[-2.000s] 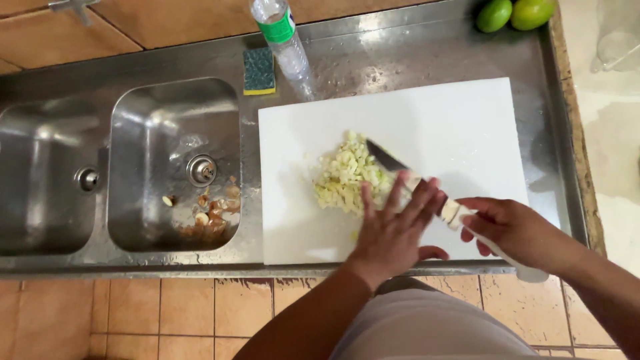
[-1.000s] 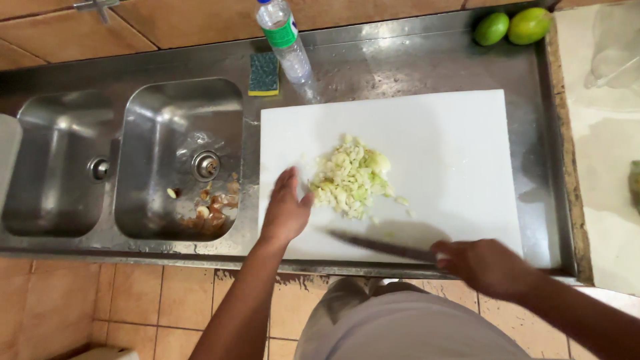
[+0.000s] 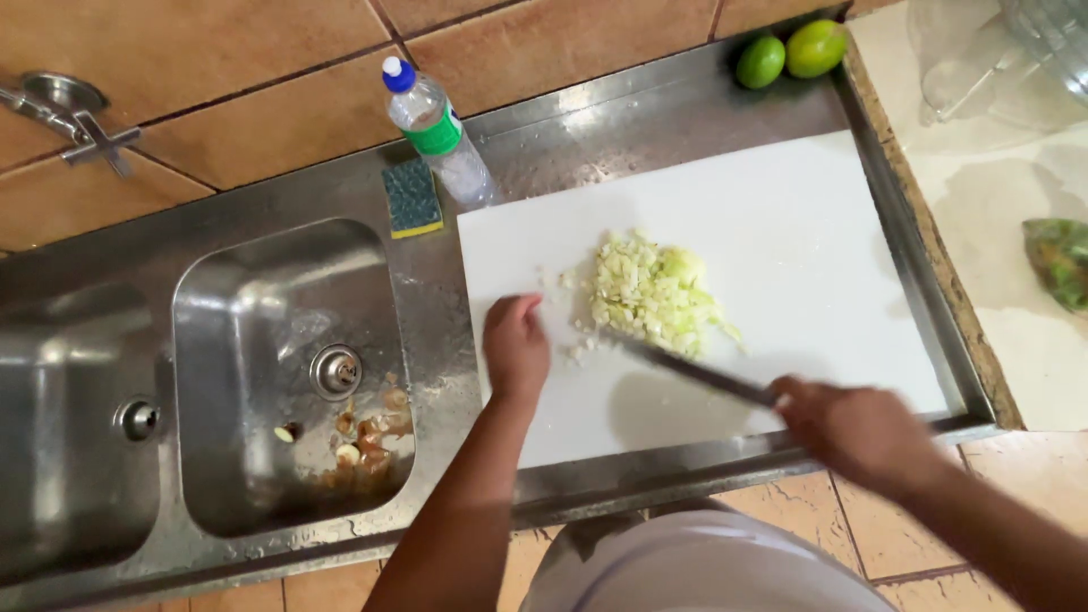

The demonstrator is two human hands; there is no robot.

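A heap of finely chopped onion (image 3: pixel 650 289) lies near the middle of a white cutting board (image 3: pixel 807 212), with small loose bits at its left. My right hand (image 3: pixel 854 429) grips a kitchen knife (image 3: pixel 705 371) by the handle, which the fingers hide. The blade points left, its tip at the lower left edge of the heap. Over the board's left part is my left hand (image 3: pixel 517 344), fingers curled, a little left of the onion; whether it holds anything does not show.
Left of the board are a steel sink basin (image 3: pixel 255 357) with peels and scraps, and a second basin (image 3: pixel 68 425). A sponge (image 3: pixel 413 197) and a plastic bottle (image 3: pixel 450 144) stand behind. Two green citrus fruits (image 3: pixel 761 61) sit at the back right corner, a bagged item (image 3: pixel 1058 259) farther right.
My left hand, near the knife two seconds ago, is now left of the heap. The knife tip has moved from below the onion to its lower left edge. The view has tilted.
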